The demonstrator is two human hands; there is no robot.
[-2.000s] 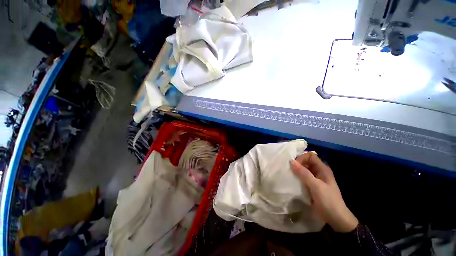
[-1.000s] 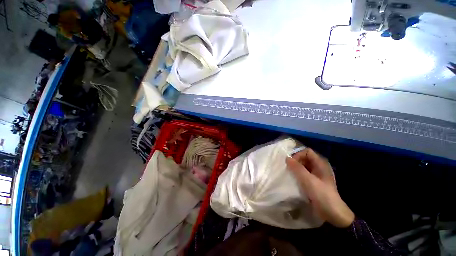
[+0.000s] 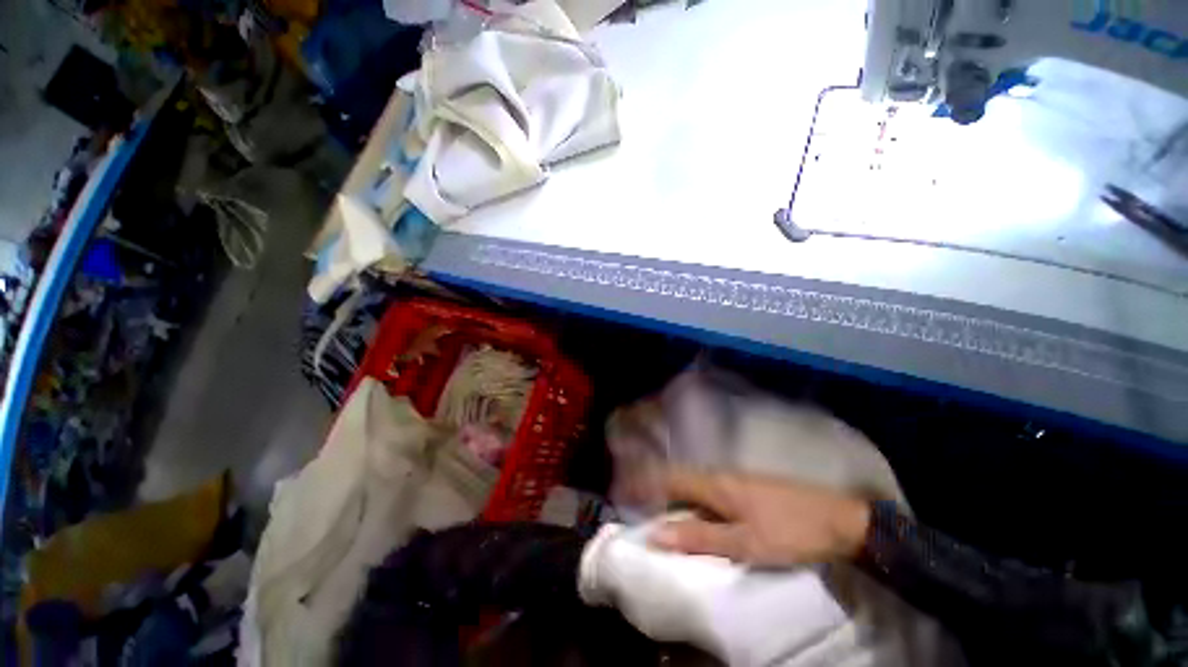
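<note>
My right hand (image 3: pixel 762 517) is blurred, at the bottom centre below the table edge. Its fingers are on the cream garment piece (image 3: pixel 749 612) and appear to grip it. Bright white folds lie under the fingers, and a greyer, blurred part of the cloth spreads above and to the right. A dark sleeve reaches from the lower left to the cloth's left end. My left hand itself does not show; the cloth may cover it.
The red basket (image 3: pixel 545 437) stands left of the cloth, with cream panels (image 3: pixel 358 502) and a beige strip bundle (image 3: pixel 485 391). Another cream piece (image 3: pixel 521 111) lies on the white table (image 3: pixel 691 130). The machine head (image 3: pixel 1029 39) is upper right, dark snips (image 3: pixel 1146 215) at far right.
My right hand has moved left and slightly down across the cloth. The cloth is rearranged, with white folds now lower. A dark sleeve has appeared at lower left. The view has shifted slightly.
</note>
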